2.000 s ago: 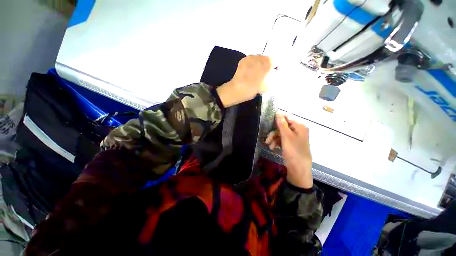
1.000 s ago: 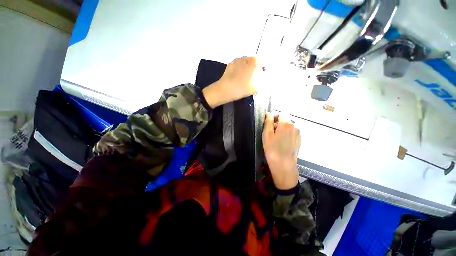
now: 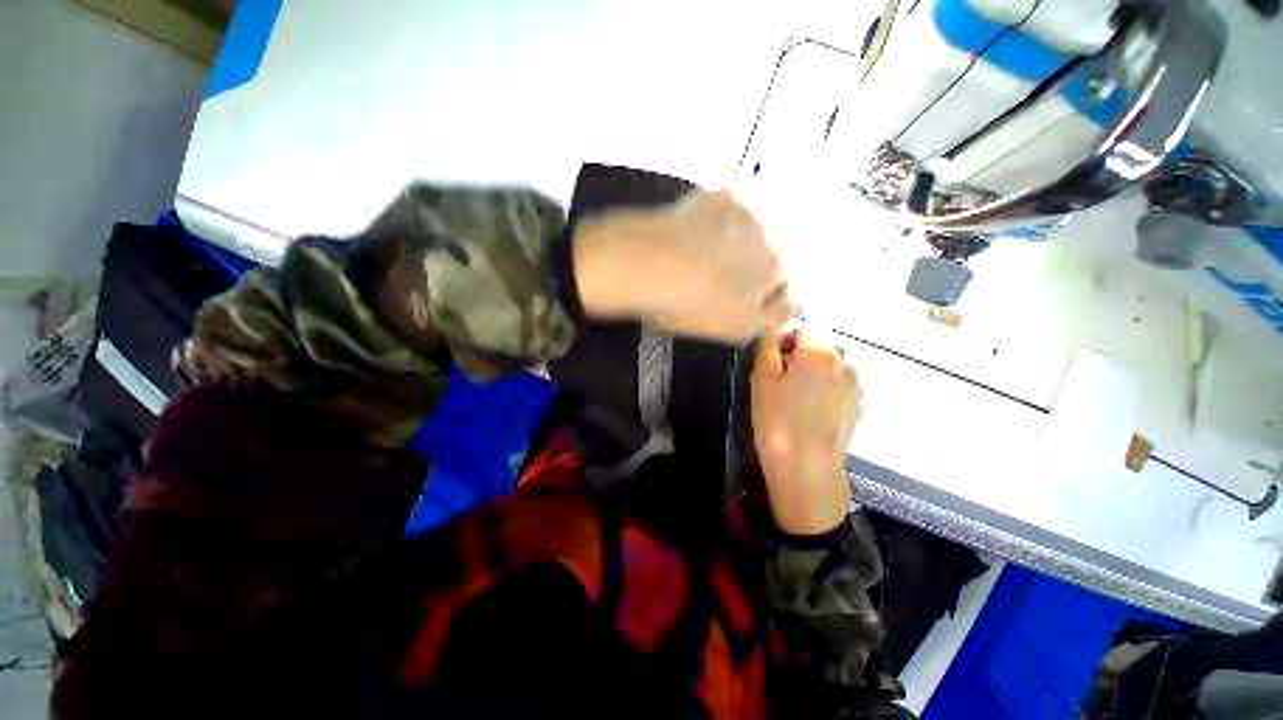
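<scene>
A dark garment panel (image 3: 697, 408) with a grey strip (image 3: 654, 383) on it lies over the table's front edge and hangs toward my lap. My left hand (image 3: 690, 267) lies on the panel's upper part, its fingertips at the panel's right edge. My right hand (image 3: 805, 408) is just below it, thumb and finger pinched together at the same edge. The fingertips of both hands nearly meet or touch. The cloth between them is mostly hidden by the fingers and washed out by glare.
The sewing machine head (image 3: 1027, 85), with its brightly lit presser foot area (image 3: 894, 180), stands at upper right. A thin metal rod (image 3: 1203, 474) with a tan end lies at right. Black pieces with a pale strip (image 3: 130, 377) are at left. Blue cloth (image 3: 1048, 640) hangs below the table.
My left hand has moved down and right along the panel's edge to my right hand, its forearm now more level. My right hand has stayed near the edge. The camera view has shifted slightly.
</scene>
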